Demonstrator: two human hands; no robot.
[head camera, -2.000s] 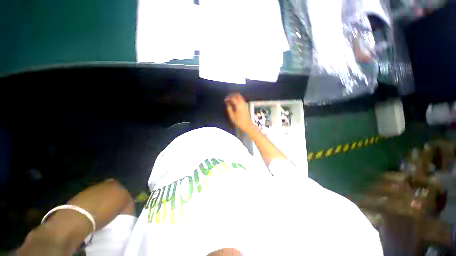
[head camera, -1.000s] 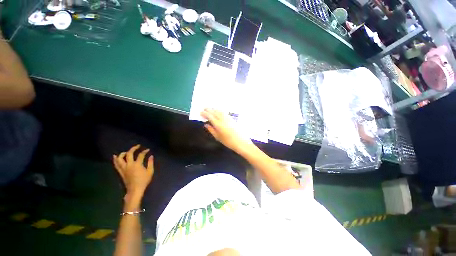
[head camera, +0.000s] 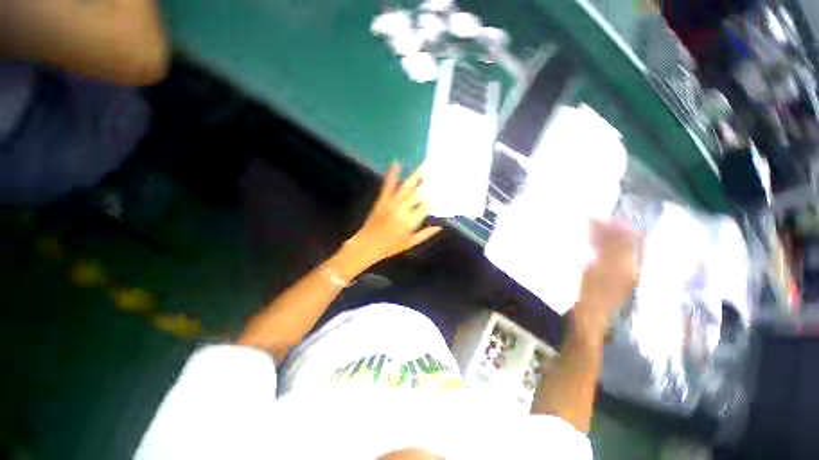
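Observation:
The frame is blurred by motion. A white-backed adhesive sheet (head camera: 460, 162) with dark rectangles at its far end lies at the bench edge. My left hand (head camera: 397, 216) is at its near left corner, fingers spread; whether it touches the sheet is unclear. A stack of white paper sheets (head camera: 566, 189) lies to the right, with dark-patterned sheets (head camera: 506, 180) showing between. My right hand (head camera: 614, 260) is blurred at the right edge of the stack; its fingers and any hold cannot be made out.
Several white round housings (head camera: 431, 36) lie on the green bench (head camera: 296, 72) at the back. A shiny plastic bag (head camera: 687, 296) is at right. A pale parts bin (head camera: 478, 346) sits below the bench edge. A neighbouring person's arm (head camera: 90, 36) is at upper left.
The view has turned. My left hand has come up to the adhesive sheet at the bench edge. My right hand has moved from that sheet to the right side of the white stack.

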